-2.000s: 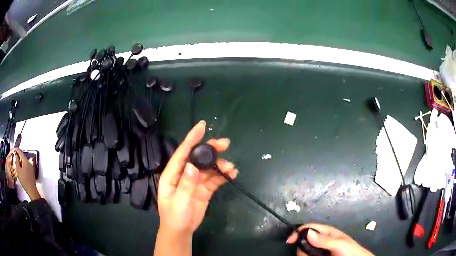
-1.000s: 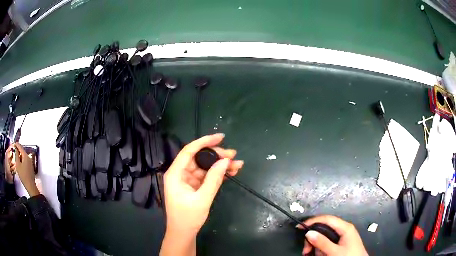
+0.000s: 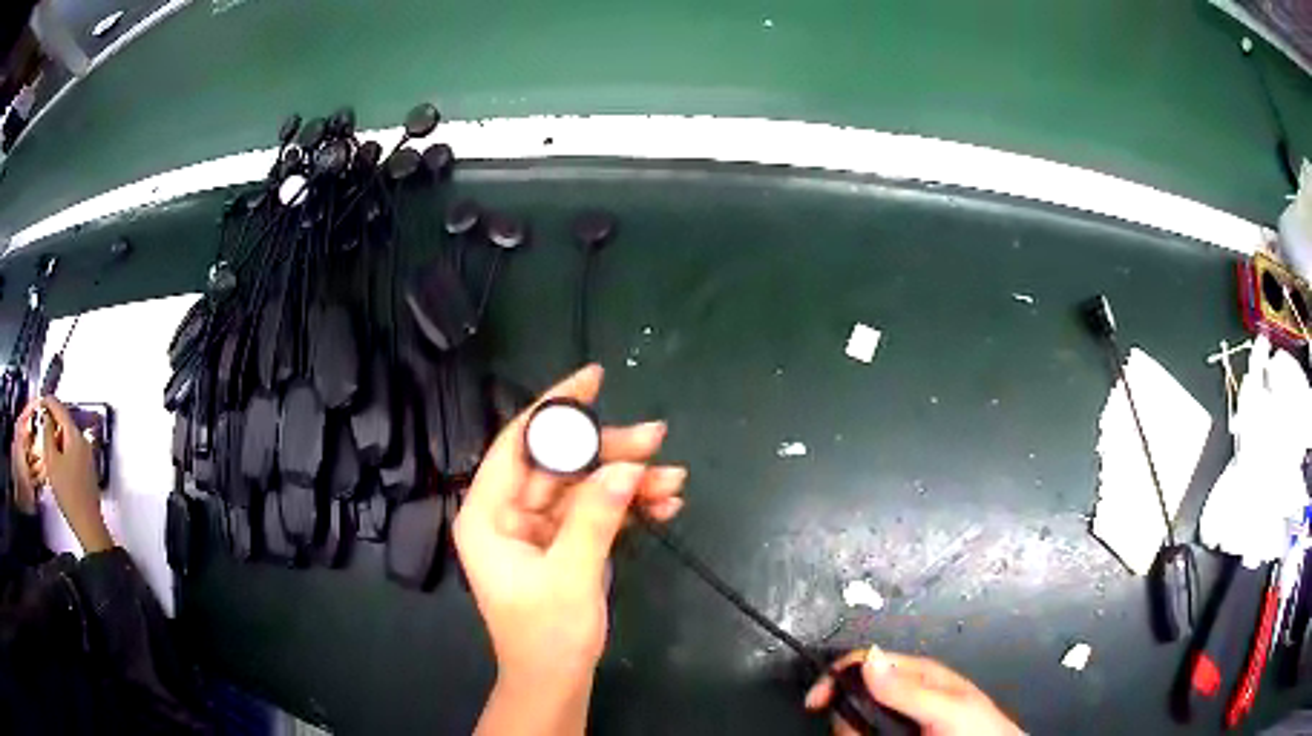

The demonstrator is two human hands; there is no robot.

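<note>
My left hand (image 3: 554, 554) holds the round head (image 3: 563, 437) of a black stemmed unit between thumb and fingers, its white face turned up. The thin black stem (image 3: 727, 587) runs down to the right. My right hand (image 3: 921, 695) grips the black oblong body (image 3: 868, 705) at the bottom edge, partly covering it. A pile of black units (image 3: 299, 417) lies to the left, heads gathered at the top. Another unit (image 3: 1140, 407) lies at right across an off-white sheet (image 3: 1147, 467).
A red and yellow tin (image 3: 1272, 298), white crumpled cloth (image 3: 1255, 460), a red-handled tool (image 3: 1255, 654) and a black-and-red tool (image 3: 1206, 670) lie at the right edge. Another person's hands (image 3: 61, 463) work at far left. The green belt (image 3: 720, 65) with its white rail (image 3: 806, 150) runs behind.
The head in my left hand has turned from its black back to its white face. My right hand has shifted slightly left and down with the body.
</note>
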